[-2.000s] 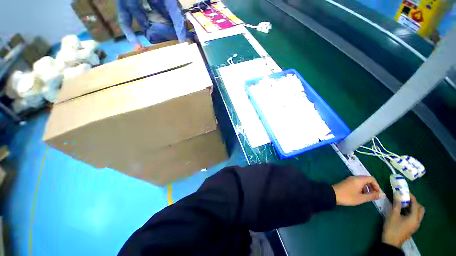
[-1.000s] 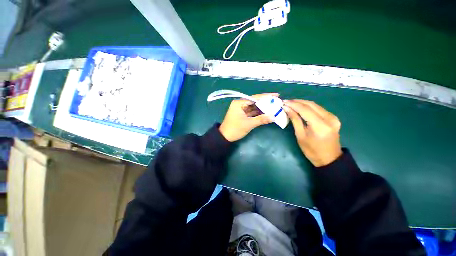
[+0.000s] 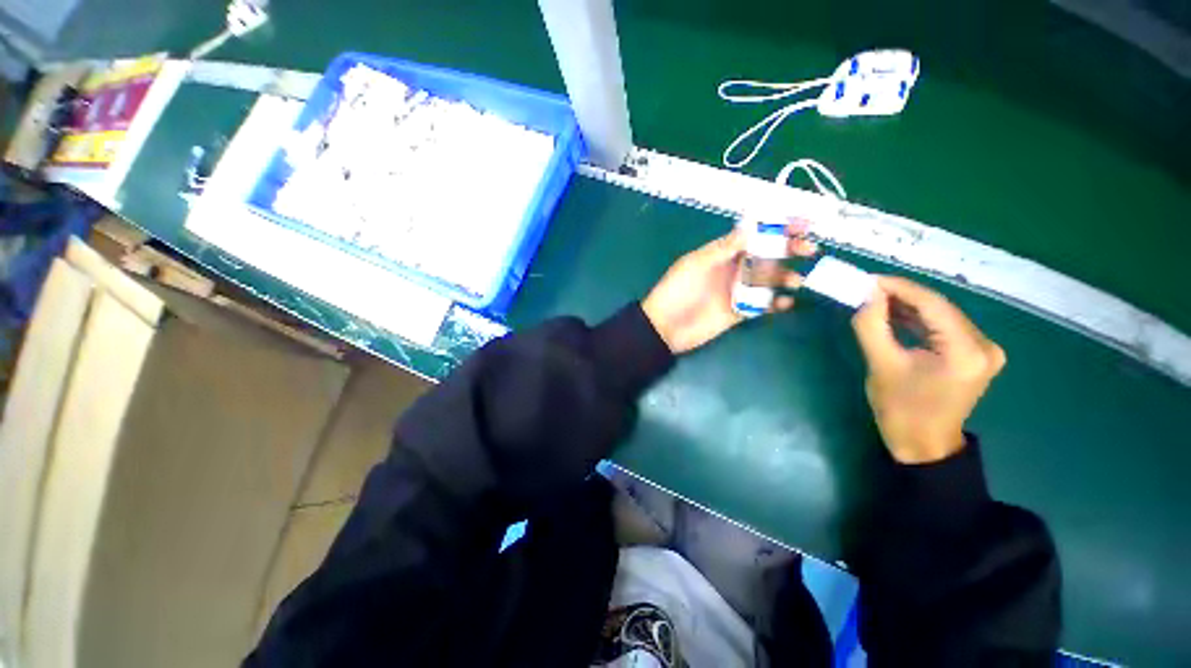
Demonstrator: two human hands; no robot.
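My left hand [image 3: 707, 290] holds a white handheld device [image 3: 762, 268] with blue markings and a dark middle section, above the green bench. Its white cord loop [image 3: 812, 176] sticks up beyond the fingers. My right hand [image 3: 925, 359] pinches a small flat white piece [image 3: 840, 281] by its right end, just right of the device; a narrow gap seems to lie between them. The shallow blue bin [image 3: 538, 235] at the left is full of small white pieces [image 3: 412, 183], partly overexposed.
White devices with cord loops [image 3: 873, 85] lie on the green belt beyond the white rail [image 3: 914, 242]. A pale upright post [image 3: 588, 78] stands by the bin. White sheet [image 3: 342, 281] lies under the bin. Cardboard carton [image 3: 183, 444] is at lower left.
The view has turned, so bin and rail sit further right. The device is now upright in my left hand, and my right hand has moved off it with the flat white piece showing.
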